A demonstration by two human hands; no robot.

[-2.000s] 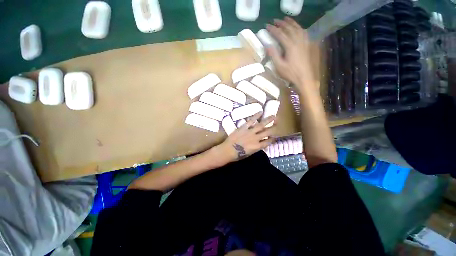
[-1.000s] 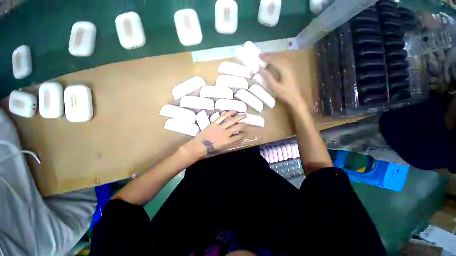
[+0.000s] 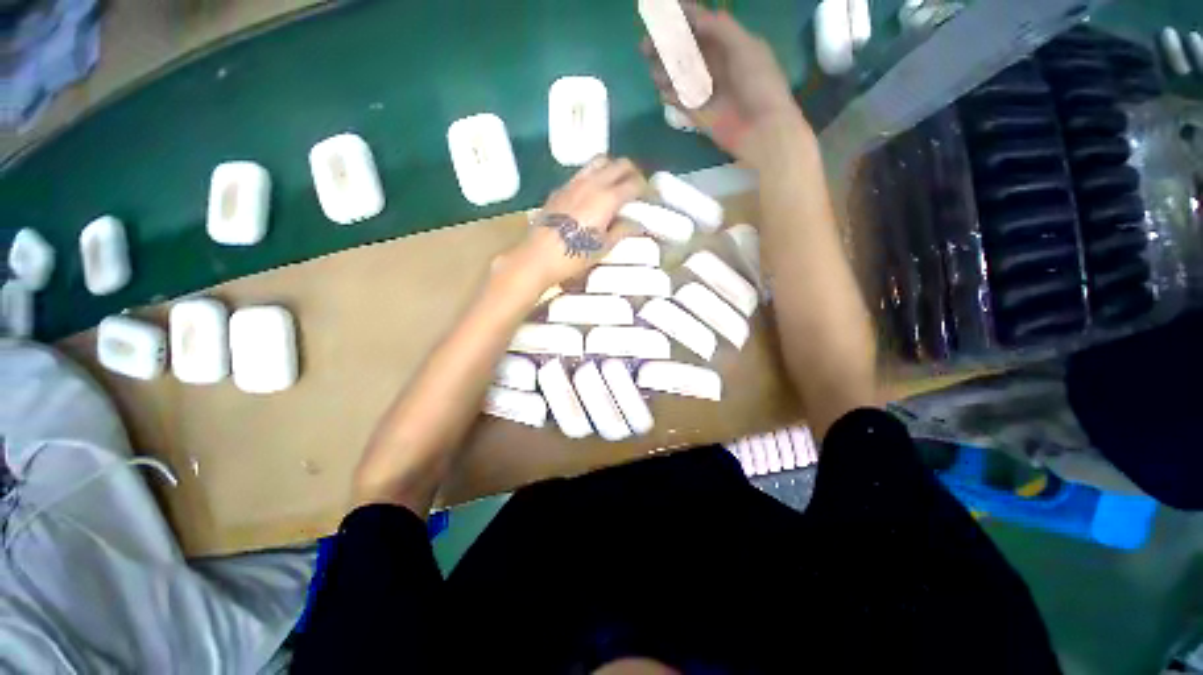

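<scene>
Several white charging cases (image 3: 628,342) stand on edge in a cluster on the cardboard-covered bench. My right hand (image 3: 741,82) is over the belt and holds a white case (image 3: 679,53) turned narrow side up. My left hand (image 3: 596,195) is palm down at the far side of the cluster, near the belt edge, beside a case on edge (image 3: 656,220). Its fingertips are blurred, and whether it grips anything cannot be told. More cases (image 3: 484,158) lie broad face up on the green belt.
Three cases (image 3: 264,350) lie in a row at the bench's left on the cardboard (image 3: 356,317). Black ribbed trays in clear film (image 3: 1069,198) are at the right, behind a slanting grey bar (image 3: 924,66). Grey fabric is at the lower left.
My right hand has moved from the bench's far edge out over the belt, now with a case. My left hand has moved from the cluster's near side to its far side. The view has shifted.
</scene>
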